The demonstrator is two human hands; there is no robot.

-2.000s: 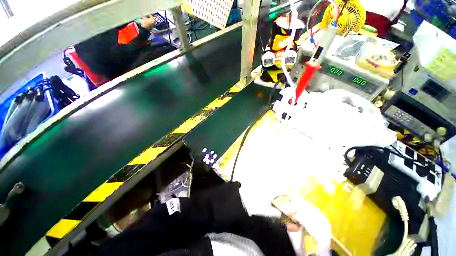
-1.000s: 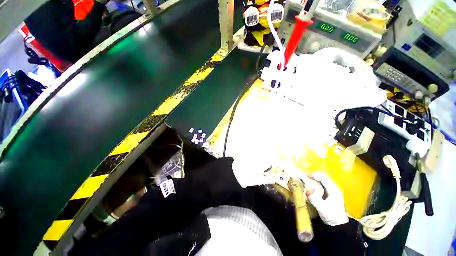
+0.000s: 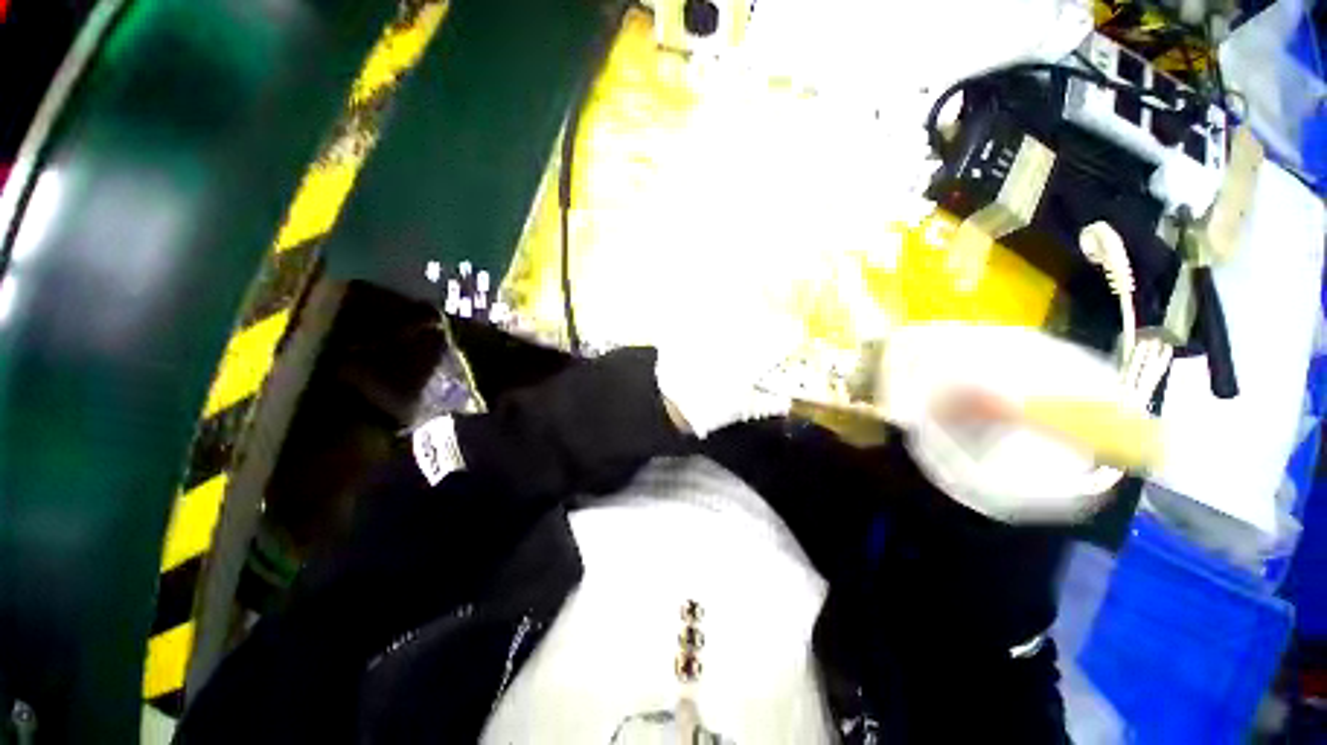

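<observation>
My right hand (image 3: pixel 975 437), in a white glove and motion-blurred, is at the front right of the yellow mat (image 3: pixel 990 284). It is closed around a tan wooden-handled tool (image 3: pixel 1099 425), which points right and is also blurred. My left hand (image 3: pixel 713 371), in a white glove, is in front of my dark left sleeve and almost lost in the glare; its fingers and anything in it cannot be made out. Much of the mat is washed out white. A cream power cord (image 3: pixel 1113 269) lies right of the mat, partly behind my right hand.
A black test socket block (image 3: pixel 990 160) with a beige piece stands right of the mat. Behind it is a white multi-outlet strip (image 3: pixel 1142 109). A black-handled tool (image 3: pixel 1211 328) and blue bin (image 3: pixel 1193 597) are right. Small white bits (image 3: pixel 469 291) lie left, beside the striped conveyor edge (image 3: pixel 277 320).
The view has tilted down and turned right; the meter and red tool have left it. My right hand and the wooden-handled tool have moved right, away from my left hand, and the tool now points right.
</observation>
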